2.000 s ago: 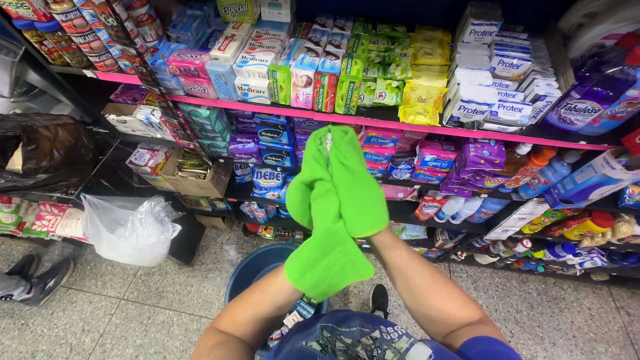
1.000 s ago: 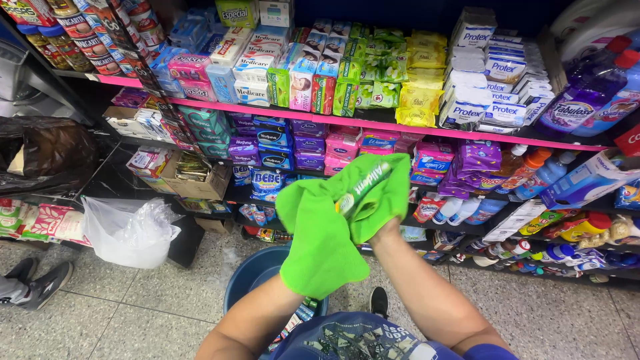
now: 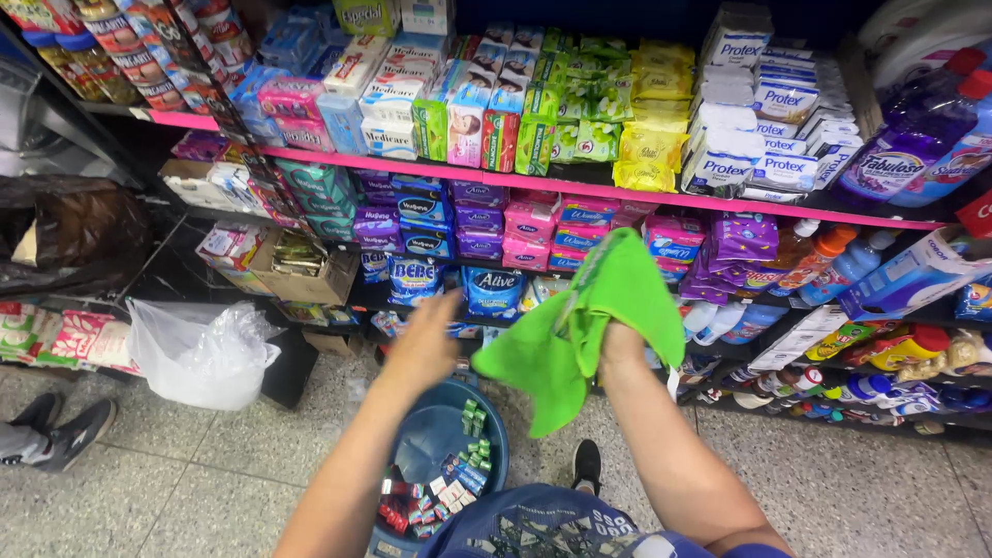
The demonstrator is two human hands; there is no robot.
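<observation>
My right hand [image 3: 622,346] holds a bright green cloth [image 3: 573,333], which drapes over the fingers and hides most of them. A narrow strip, perhaps of packaging, shows at the cloth's fold; I cannot tell what it is. My left hand [image 3: 428,333] is off the cloth, blurred by motion, in front of the lower shelf near a blue Bebe packet [image 3: 416,279] and a blue Alive detergent packet [image 3: 493,293]. Whether its fingers hold anything is unclear. Below stands a blue plastic tub [image 3: 422,430] with small green, red and white boxes inside.
Shelves with a pink edge strip [image 3: 480,177] carry soap boxes [image 3: 403,85], yellow soap packs [image 3: 655,147] and purple cleaner bottles [image 3: 903,139]. To the left are a white plastic bag [image 3: 201,356] and a black bag [image 3: 74,232]. A person's shoes [image 3: 74,434] show at the far left.
The left hand has come out from under the cloth and moved left, away from it. The cloth now hangs from the right hand alone, further right and more spread out.
</observation>
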